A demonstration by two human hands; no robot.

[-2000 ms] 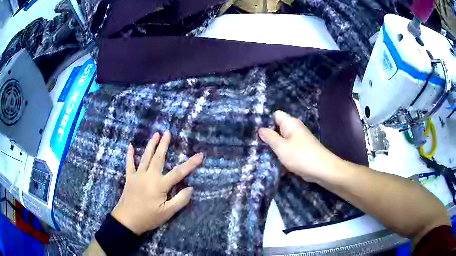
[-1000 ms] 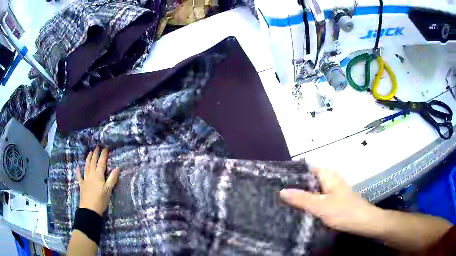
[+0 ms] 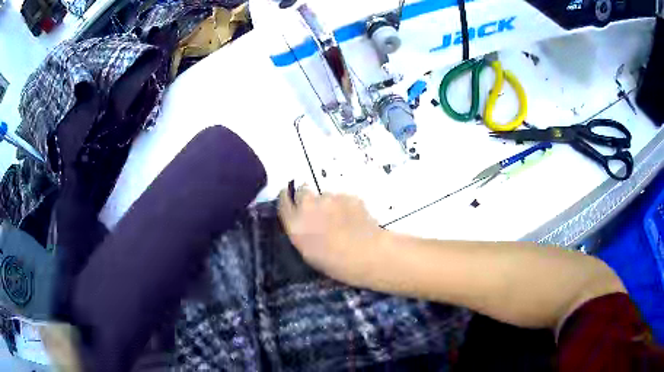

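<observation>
The plaid fabric (image 3: 247, 305) hangs over the front of the white machine table. The dark purple lining (image 3: 167, 225) is folded over at its left, its rounded end on the table. My right hand (image 3: 327, 229) is closed on the top edge of the plaid fabric, with a small dark bit of cloth showing at the fingers, left of and below the needle area (image 3: 357, 120). My left hand (image 3: 62, 345) is blurred and mostly cut off or hidden at the lower left, beside the lining; its fingers do not show.
Green and yellow looped scissors (image 3: 502, 102), black shears (image 3: 575, 136) and blue-handled snips (image 3: 510, 163) lie right of the needle area. More plaid pieces (image 3: 80, 80) are piled at the upper left. A grey fan-like box (image 3: 25, 276) stands at the left. Blue bins (image 3: 633, 240) show at right.
The plaid fabric has been pulled round and the purple lining folded over to the left. My right hand has moved up and left to the fabric's edge. My left hand has moved down and left.
</observation>
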